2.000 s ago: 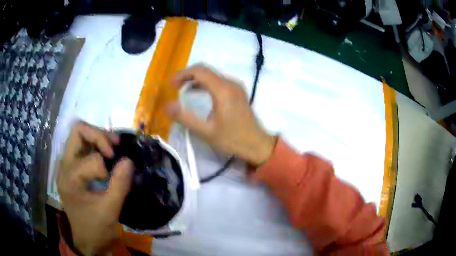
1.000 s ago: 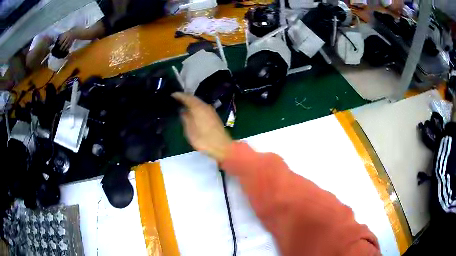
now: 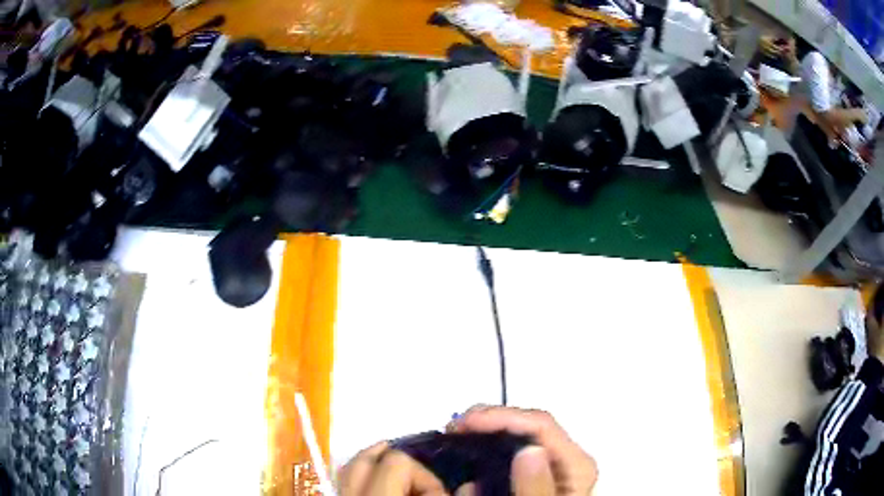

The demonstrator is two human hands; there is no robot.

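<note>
My left hand (image 3: pixel 393 475) and my right hand (image 3: pixel 543 450) are at the bottom edge, cut off by it. Both hold a black part (image 3: pixel 465 457) between them; its lower side is hidden. A white rod (image 3: pixel 312 441) slants up left of my left hand. A black tail cable (image 3: pixel 498 334) runs up the white sheet (image 3: pixel 601 339) from behind my hands to a bulge near the sheet's far edge. A small blue spot shows at my right fingertips; I cannot tell what it is.
A black cover (image 3: pixel 240 262) lies at the sheet's far left. A tray of silver star-shaped pieces (image 3: pixel 53 368) is at left. White camera units (image 3: pixel 477 111) and dark parts crowd the green surface (image 3: pixel 669 218). A striped black sleeve (image 3: pixel 841 436) is at right; a person's arm (image 3: pixel 843 116) shows far right.
My right hand has come back from the green surface to the bottom of the view and is now on a black part. My left hand has come into view. The camera view has shifted.
</note>
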